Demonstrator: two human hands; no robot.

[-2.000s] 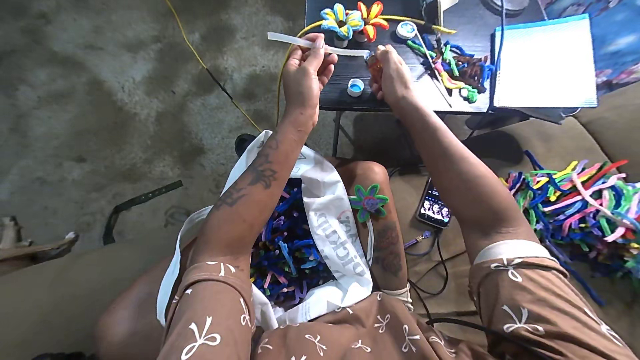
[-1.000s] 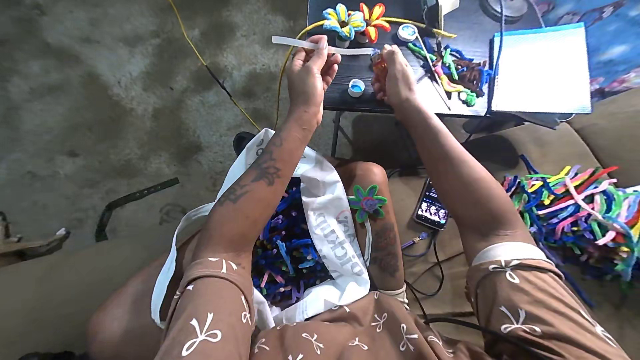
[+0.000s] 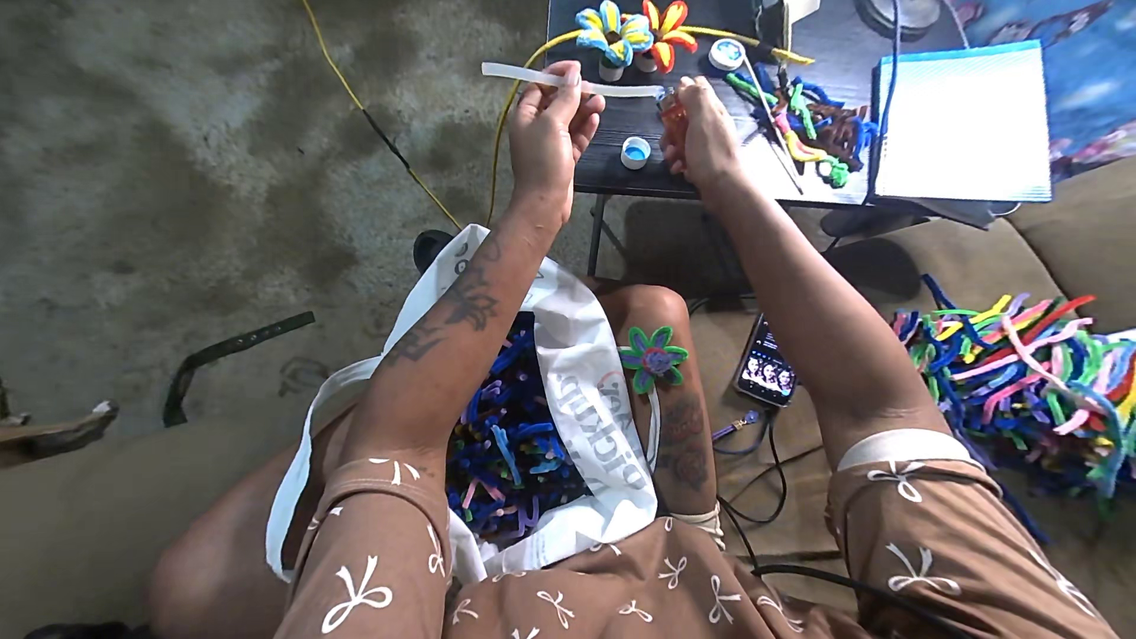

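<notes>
My left hand [image 3: 555, 124] pinches a translucent white stick [image 3: 515, 73], probably glue, which runs rightward to my right hand. My right hand [image 3: 706, 129] grips an orange, see-through lighter [image 3: 673, 120] whose metal top meets the stick's right end; whether it is lit I cannot tell. Just behind the hands, a blue-and-yellow pipe-cleaner flower [image 3: 612, 31] and an orange-and-yellow one [image 3: 667, 34] stand on small white bases. Below and between my hands sits a small white cap with blue inside [image 3: 635, 153]. A green-and-purple pipe-cleaner flower [image 3: 654, 358] lies at my knee.
The dark table [image 3: 612, 177] holds a round white container [image 3: 727, 54], a pile of pipe-cleaner pieces [image 3: 825, 129] and a white pad [image 3: 963, 124]. A white bag [image 3: 595, 399] of fuzzy pieces rests on my lap. Beside me are a phone [image 3: 767, 368], cables and more pipe cleaners [image 3: 1021, 382].
</notes>
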